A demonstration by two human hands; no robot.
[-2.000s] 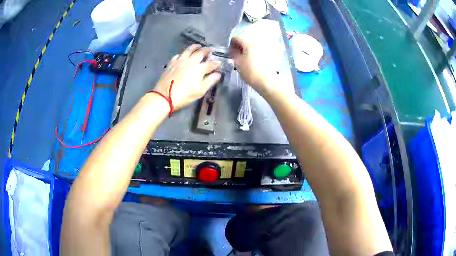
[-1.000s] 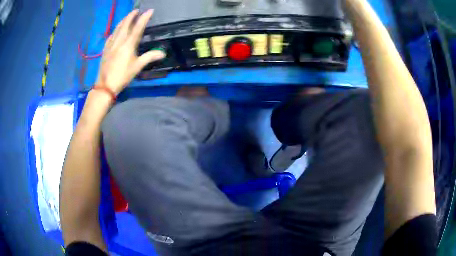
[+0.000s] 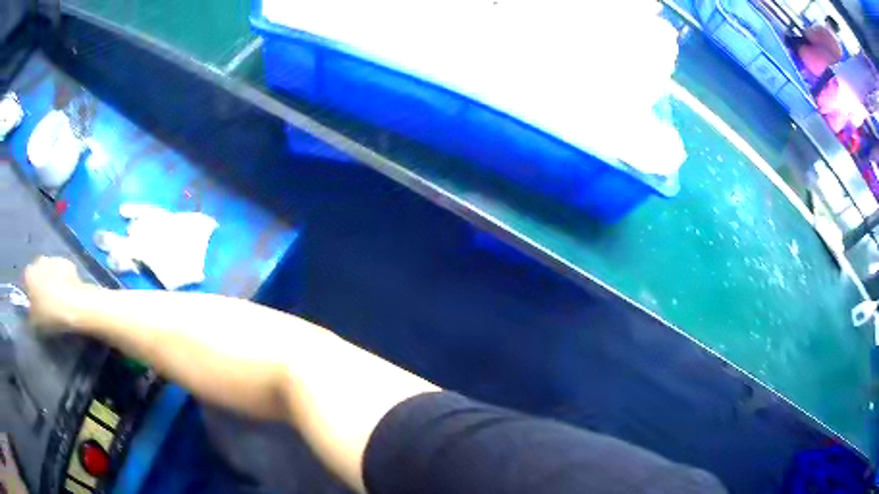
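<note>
The machine's grey base plate (image 3: 29, 357) is at the left edge of the view, cut off. My right hand (image 3: 53, 289) is over the plate, blurred, its fingers partly hidden. A small white thing (image 3: 14, 295), perhaps cord, lies or hangs right beside its fingers; I cannot tell whether it is held. A sliver of skin, perhaps my left hand (image 3: 8, 471), shows at the lower left edge, too cut off to read. The red button (image 3: 93, 458) is on the front panel at lower left.
A blue tote (image 3: 434, 121) heaped with white layers stands on the green conveyor (image 3: 713, 260). The conveyor's dark side wall (image 3: 463, 318) runs diagonally beside the bench. A white glove (image 3: 164, 241) and a round white item (image 3: 56, 150) lie right of the plate. A person (image 3: 839, 96) is at upper right.
The view has swung right and up, from my lap and the button panel to the conveyor and tote. My left hand, fingers spread at the left green button before, is now almost out of view.
</note>
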